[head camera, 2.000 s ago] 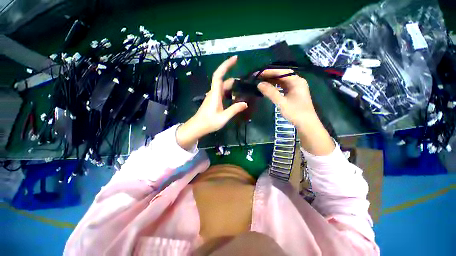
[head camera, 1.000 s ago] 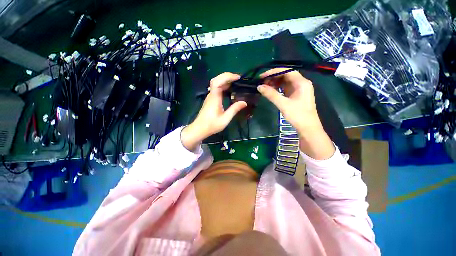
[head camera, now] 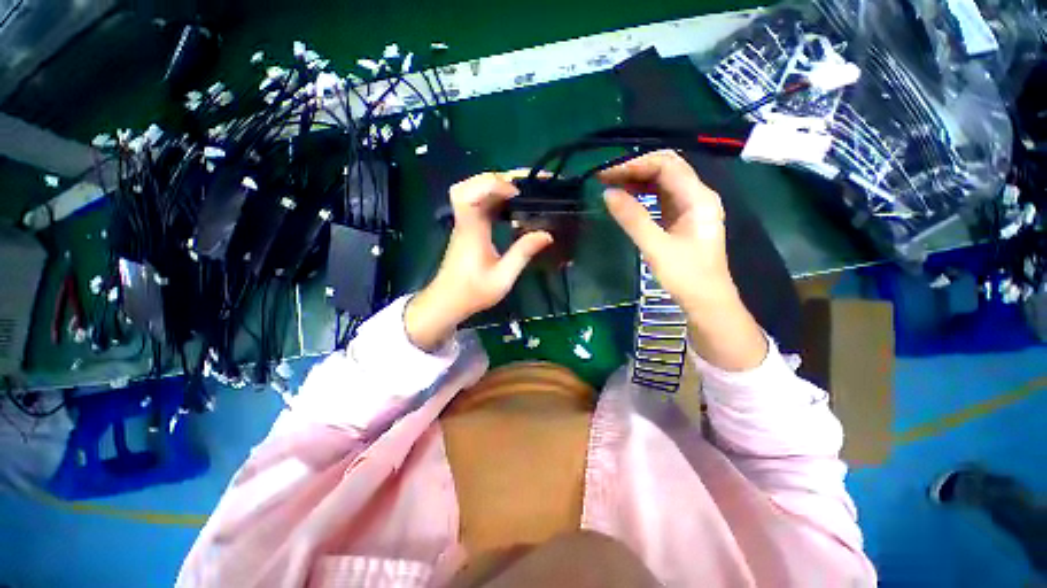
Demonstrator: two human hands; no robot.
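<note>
A wired module [head camera: 551, 207], small, flat and black, is held over the bench between my two hands. My left hand [head camera: 477, 247] grips its left end between thumb and fingers. My right hand [head camera: 672, 224] is at its right end, thumb and fingertips close together; whether they touch the module or a thin piece on it is unclear. Black leads [head camera: 620, 140] arch from its top to the right, with a red part and a large white connector housing [head camera: 786, 140]. Thinner leads hang below it, with small white connectors [head camera: 583, 342] past the bench edge.
A gasket strip [head camera: 659, 345] hangs over the bench edge by my right wrist, beside a wide black band [head camera: 752, 258]. Tangled harnesses [head camera: 270, 218] lie left. A clear plastic bag of parts [head camera: 918, 138] lies right. A cardboard box [head camera: 861, 379] is below right. A person's shoe [head camera: 948, 487] shows lower right.
My left fingers have closed onto the module's left end. My right fingertips have drawn slightly off the module's top. The white connector has shifted left. A shoe has come into view at lower right.
</note>
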